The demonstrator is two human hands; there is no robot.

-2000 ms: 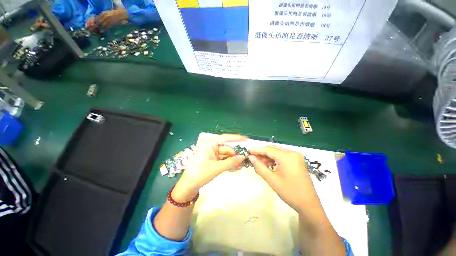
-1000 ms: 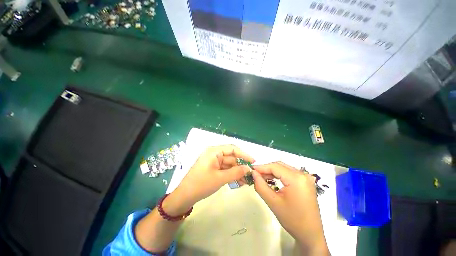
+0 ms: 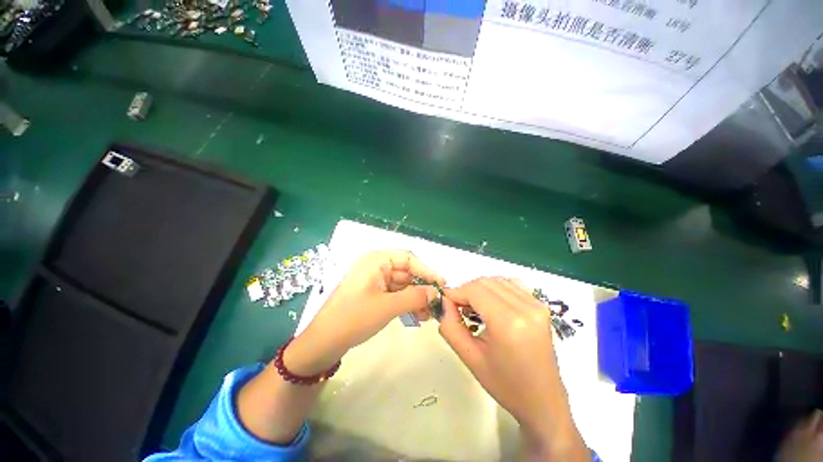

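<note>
A small green circuit board (image 3: 437, 305) is held between both hands above the white work mat (image 3: 469, 383). My left hand (image 3: 383, 287) grips it from the left between thumb and fingers. My right hand (image 3: 496, 316) touches its right side with thumb and index fingertip. The fingers cover most of the board, and its details are blurred. A small grey-blue piece (image 3: 410, 319) shows below my left fingers. Dark camera modules (image 3: 561, 318) lie on the mat right of my right hand. A thin loop (image 3: 426, 401) lies on the mat below the hands.
A cluster of boards (image 3: 289, 278) lies at the mat's left edge. A black tray (image 3: 149, 244) with one small unit (image 3: 118, 162) is at left. A blue bin (image 3: 644, 345) stands right, another black tray beyond. A small unit (image 3: 577, 235) lies behind the mat. An instruction sheet (image 3: 541, 81) hangs ahead.
The camera view has tilted down and shifted. Both hands still hold the board, which now appears turned more edge-on, with my right fingers more closed around its right side.
</note>
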